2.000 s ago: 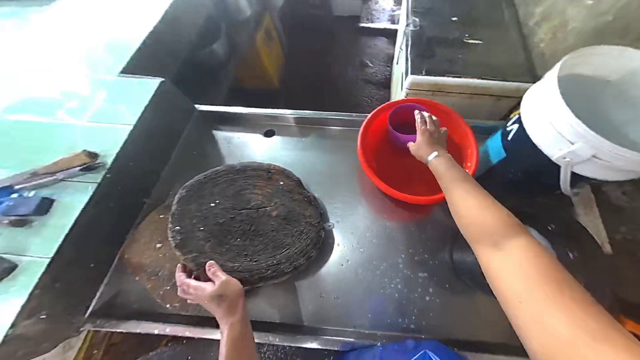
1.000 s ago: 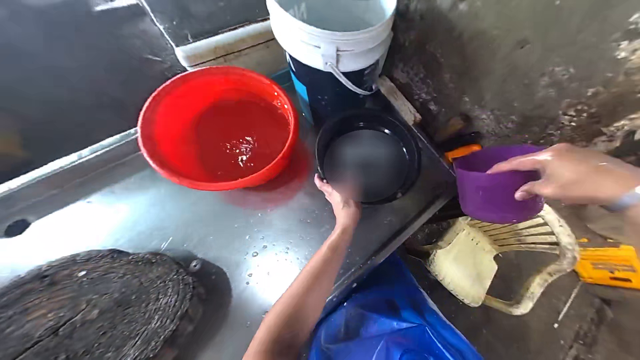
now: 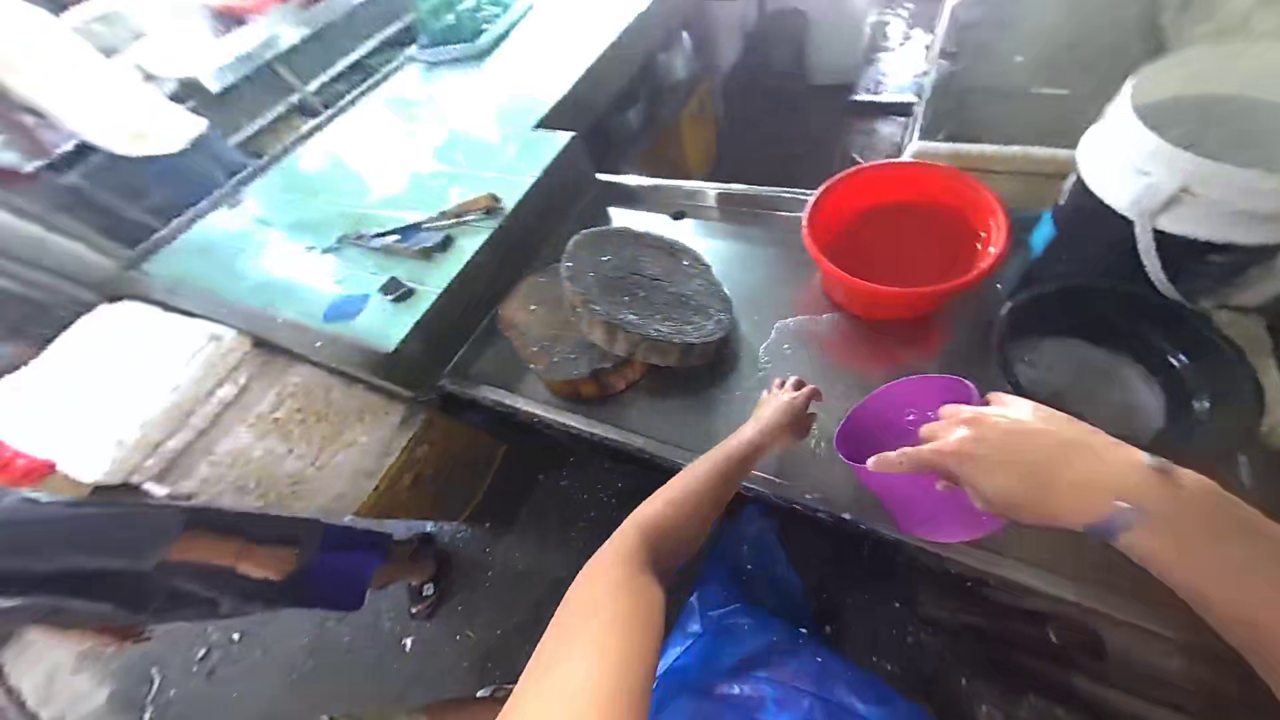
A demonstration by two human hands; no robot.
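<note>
My right hand (image 3: 1010,455) grips the rim of a purple plastic container (image 3: 925,480), tilted over the front edge of the steel counter (image 3: 640,435). My left hand (image 3: 787,412), fingers slightly curled and holding nothing, hovers over or rests on the wet steel; which of these cannot be told. Behind the purple container stands a red plastic basin (image 3: 900,240) with liquid in it. Two round wooden chopping blocks lie at the counter's left: the dark upper one (image 3: 648,290) partly overlaps the browner lower one (image 3: 555,335). Right of my right hand sits a black basin (image 3: 1110,370).
A white bucket (image 3: 1180,160) stands at the back right. On the green tiled counter (image 3: 270,270) at left lie knives (image 3: 420,235) and small dark pieces. A person's leg (image 3: 240,555) shows at lower left, above the wet floor. A blue plastic apron (image 3: 770,650) hangs below me.
The purple container has come from beyond the counter's right side to its front edge, still in my right hand. My left hand has left the black basin's rim. The view has swung left.
</note>
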